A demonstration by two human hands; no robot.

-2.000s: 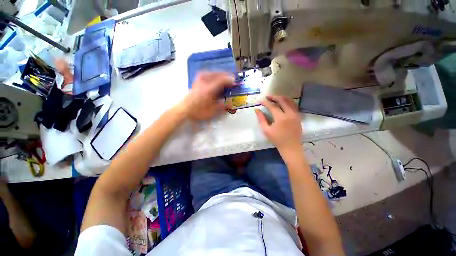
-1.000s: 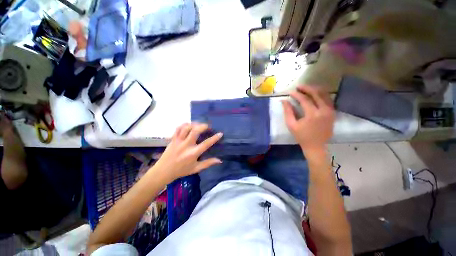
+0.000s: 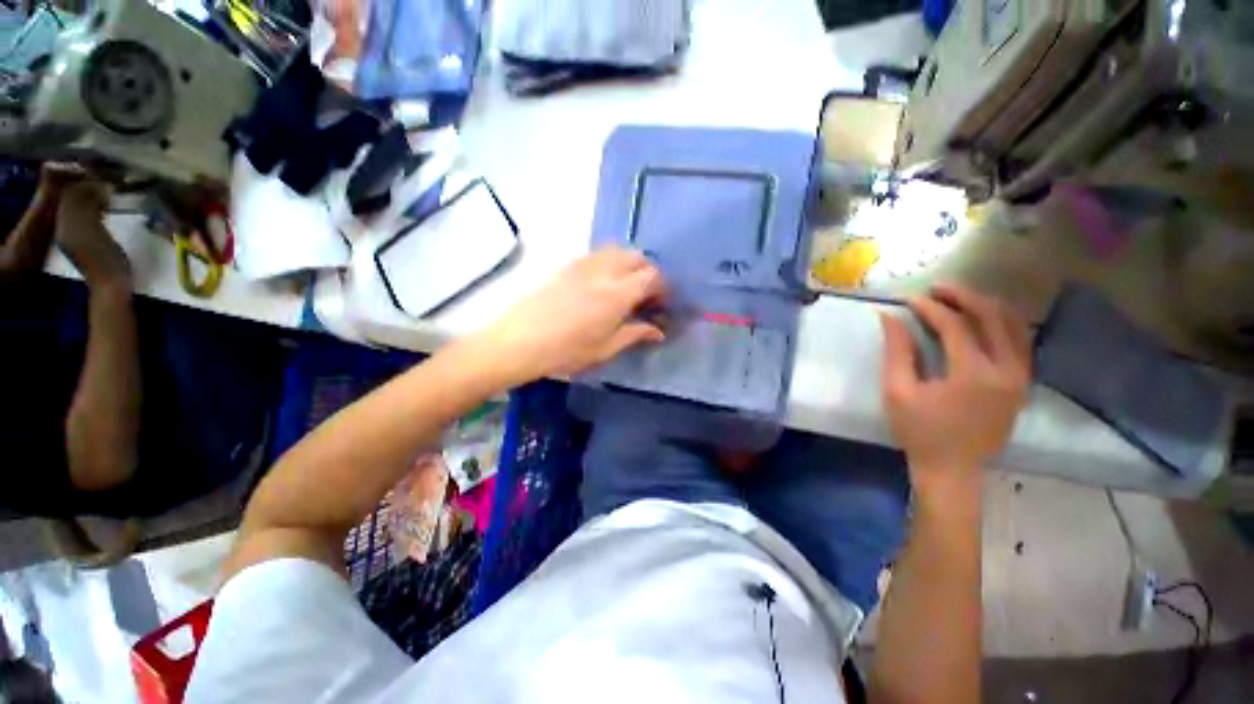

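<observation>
The sewing template (image 3: 699, 282) lies unfolded at the table's front edge, left of the needle plate. Its upper leaf has a dark-edged slot, and a thin red strip (image 3: 729, 319) shows below the fold. My left hand (image 3: 615, 310) is on the template's left side near the fold, fingers bent; whether it grips the sheet is hard to tell. My right hand (image 3: 959, 371) is over the table edge below the needle plate (image 3: 860, 206), fingers curled and apart; a small object in it cannot be made out.
The sewing machine head (image 3: 1018, 96) stands right. Grey fabric pieces (image 3: 1128, 365) lie right of my right hand. A grey stack (image 3: 591, 35) lies behind. A white-faced dark flap (image 3: 450, 248), scraps and scissors (image 3: 201, 255) lie left. Another person's arms (image 3: 96, 316) show far left. A blue basket (image 3: 516, 481) is below.
The template was folded at the table edge and is now open, its upper leaf lying back towards the stack. My left hand has moved to its fold. The camera view has shifted.
</observation>
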